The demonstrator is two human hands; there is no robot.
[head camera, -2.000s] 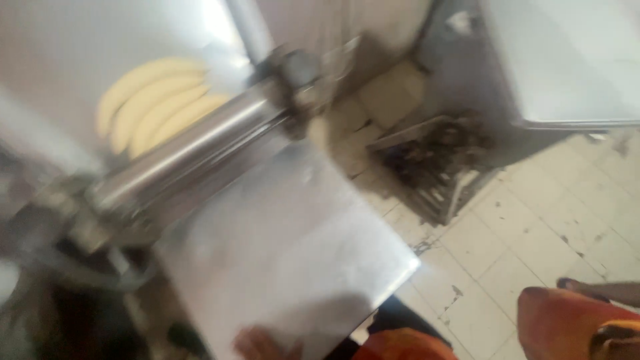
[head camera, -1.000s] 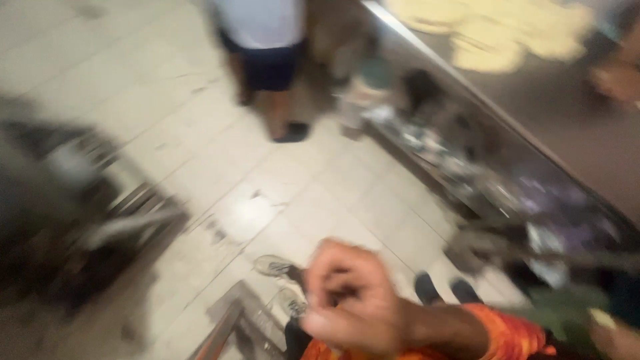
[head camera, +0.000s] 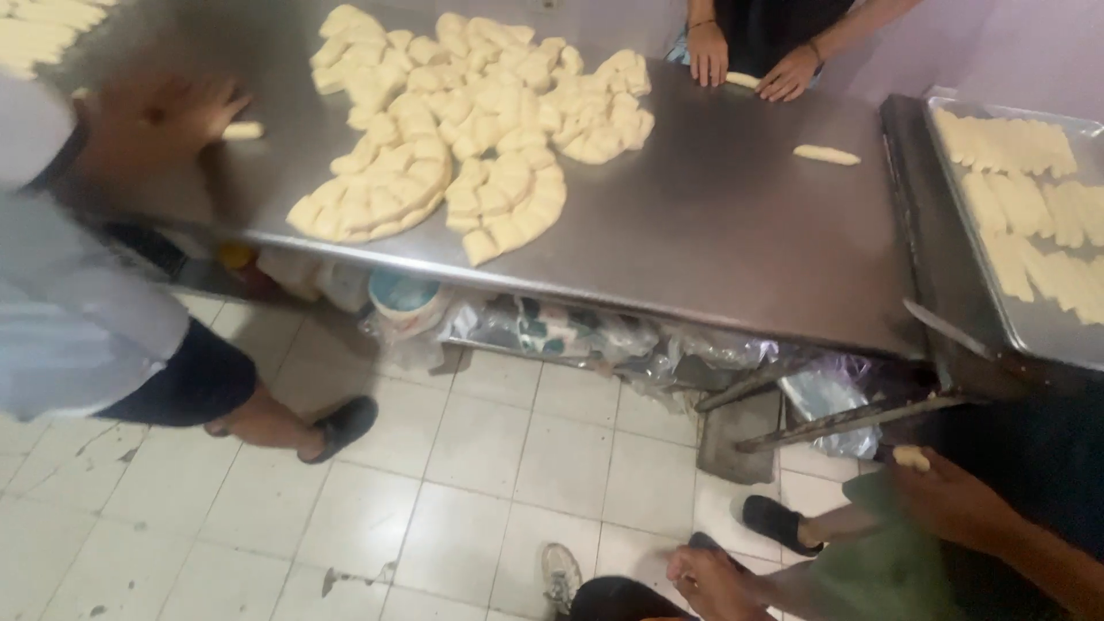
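At the bottom edge my right hand (head camera: 711, 580) is blurred, its fingers bent, above the tiled floor near a dark shoe; whether anything is in it cannot be told. My left hand is out of view. Cut, pale dough pieces (head camera: 483, 112) lie heaped on the metal worktable (head camera: 690, 259). A short dough roll (head camera: 826, 155) lies apart near its right end. Across the table, a co-worker's hands (head camera: 746, 65) touch another roll. At the left, a co-worker's blurred hand is beside a dough piece (head camera: 243, 130). A person's hand at right holds a small dough piece (head camera: 912, 458).
A metal tray (head camera: 992, 259) with rows of dough strips stands at right; a blade-like metal tool (head camera: 949, 329) lies near its corner. Below the table are a bucket (head camera: 405, 293) and plastic bags (head camera: 586, 332). Co-workers stand at left and lower right, their feet on the tiles.
The view has swung from the roller machine to the worktable. My right hand, central one second ago, now shows at the bottom edge.
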